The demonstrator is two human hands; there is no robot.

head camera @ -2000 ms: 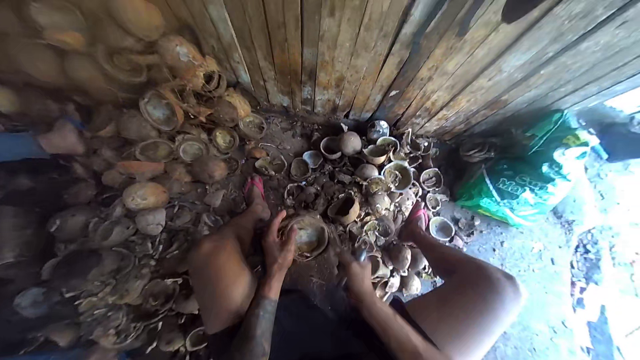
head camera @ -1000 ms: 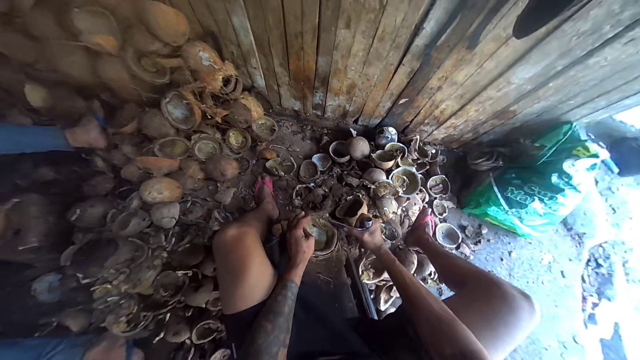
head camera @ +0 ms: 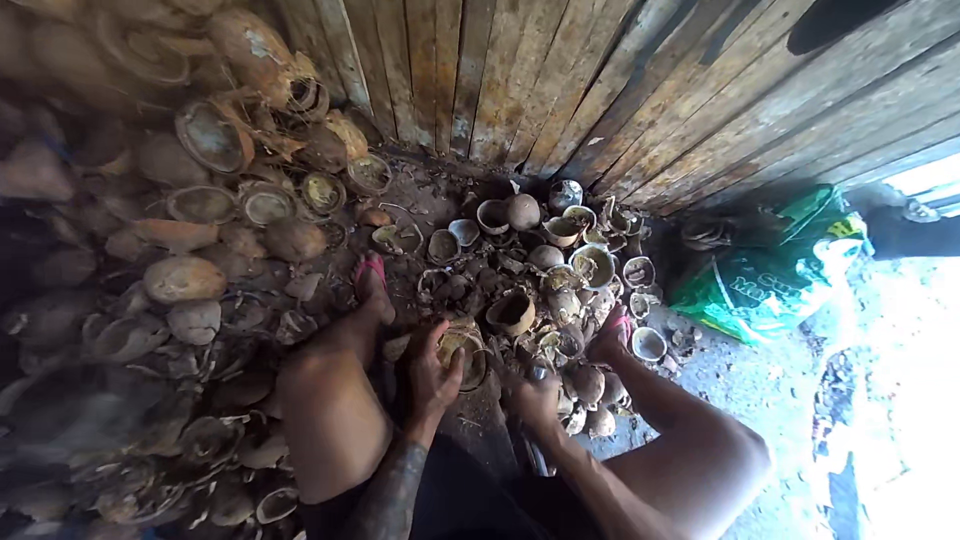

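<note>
Between my knees, my left hand [head camera: 435, 371] holds a halved coconut shell [head camera: 466, 358] by its left side, thumb over the near part of the opening. Its hollow faces up and looks pale brown inside. My right hand [head camera: 534, 390] is closed round a tool [head camera: 539, 372] with a metallic end showing at the fist; the rest of it is blurred, so its kind cannot be told. The fist is just right of the held shell. Another empty-looking half shell [head camera: 511, 313] lies beyond my right hand.
Coconut shells and husks [head camera: 184, 279] are heaped along the left. More half shells [head camera: 592, 266] lie ahead by the plank wall [head camera: 480, 82]. A green plastic sack [head camera: 765, 274] stands at the right. My feet, in pink-strapped sandals, flank the work spot.
My right hand, farther from the held shell one second ago, is now lower and nearer to my body. My left hand stays at the shell.
</note>
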